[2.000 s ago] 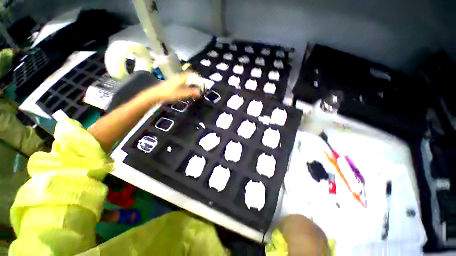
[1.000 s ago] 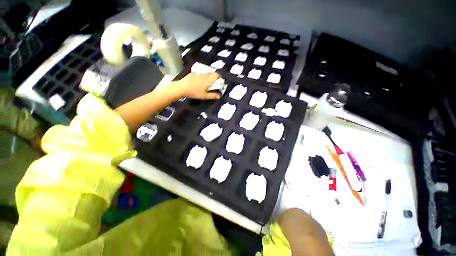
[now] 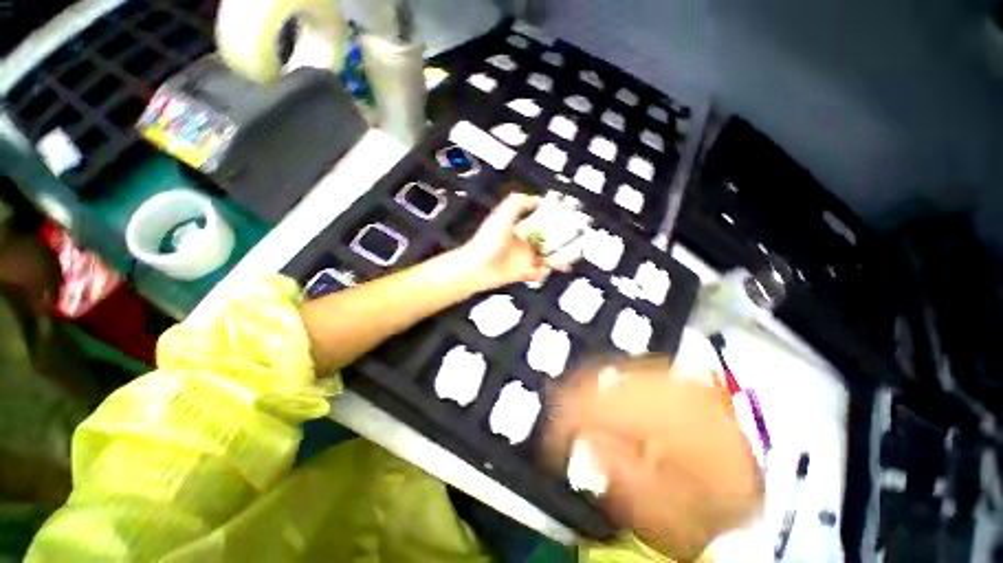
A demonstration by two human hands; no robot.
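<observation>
My left hand (image 3: 508, 244) is over the middle of the black foam tray (image 3: 434, 319), its fingers closed on a small stack of white protective covers (image 3: 559, 229). My right hand (image 3: 665, 456) is blurred over the tray's near right corner. A white cover (image 3: 587, 466) shows at its fingertips; I cannot tell whether it is gripped or lies in its pocket. Watch units with dark faces and pale rims (image 3: 378, 244) lie in the left row, one with a blue spot (image 3: 458, 161). White covers (image 3: 549, 350) fill several other pockets.
A second filled foam tray (image 3: 555, 94) lies behind. At left are a tape dispenser (image 3: 264, 127), a pale tape roll (image 3: 185, 234) and an empty foam tray (image 3: 110, 77). At right are a bottle (image 3: 737, 297), a purple marker (image 3: 758, 418) and a pen (image 3: 792, 506).
My left hand has moved right and nearer from the tray's far left, now with a stack of white covers showing. My right hand has come up over the tray's near right corner. The view has shifted.
</observation>
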